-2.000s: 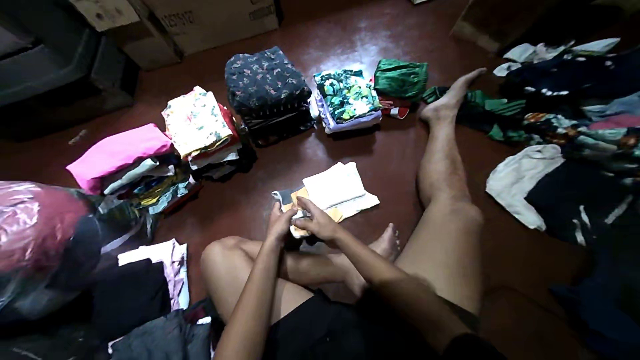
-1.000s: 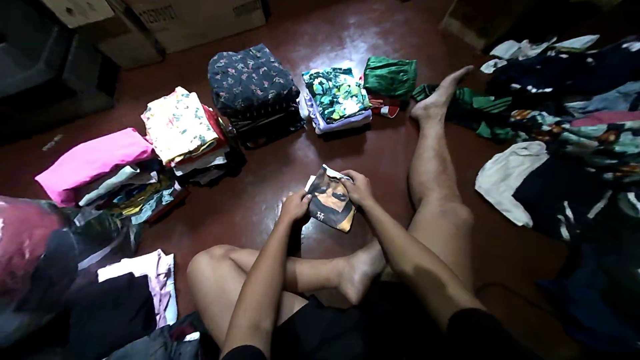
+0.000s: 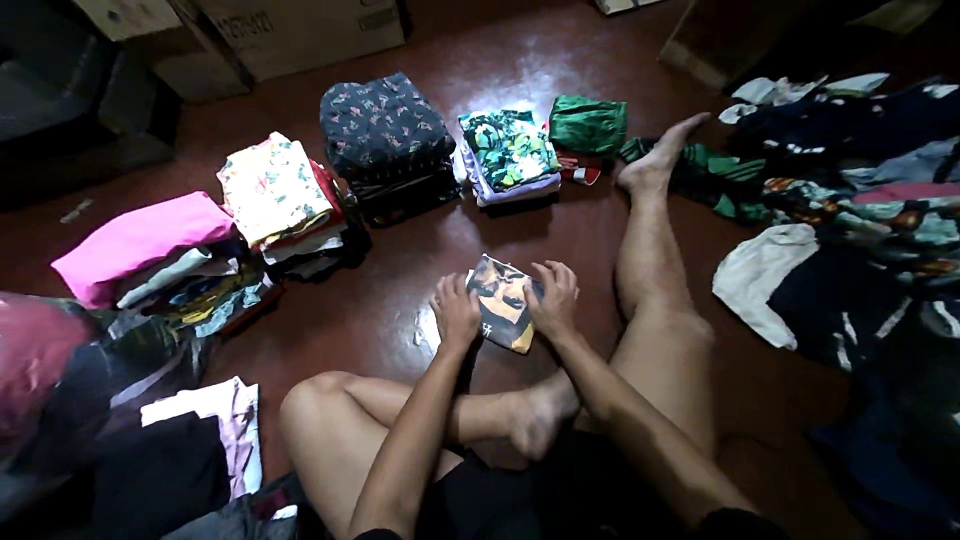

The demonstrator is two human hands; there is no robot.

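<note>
A folded garment with a black, orange and white print [image 3: 506, 304] lies between my hands, above or on the red floor in front of my crossed leg. My left hand [image 3: 457, 309] is at its left edge, with the thumb against the cloth. On the right edge, my right hand [image 3: 553, 298] has its thumb on the print and its other fingers spread. The underside of the cloth is hidden, so I cannot tell how firmly either hand grips it.
Folded stacks form an arc: pink cloth [image 3: 142, 240], cream floral cloth [image 3: 271, 187], dark floral cloth [image 3: 386, 124], green floral cloth [image 3: 508, 150] and green cloth [image 3: 589, 124]. Loose clothes [image 3: 832, 292] spread at right. A plastic bag [image 3: 45, 360] and folded black cloth [image 3: 161, 465] lie left. Cardboard boxes [image 3: 300, 37] stand behind.
The white and yellow side of the cloth showed two seconds ago; now its dark printed side faces up. My hands have moved apart to its two sides.
</note>
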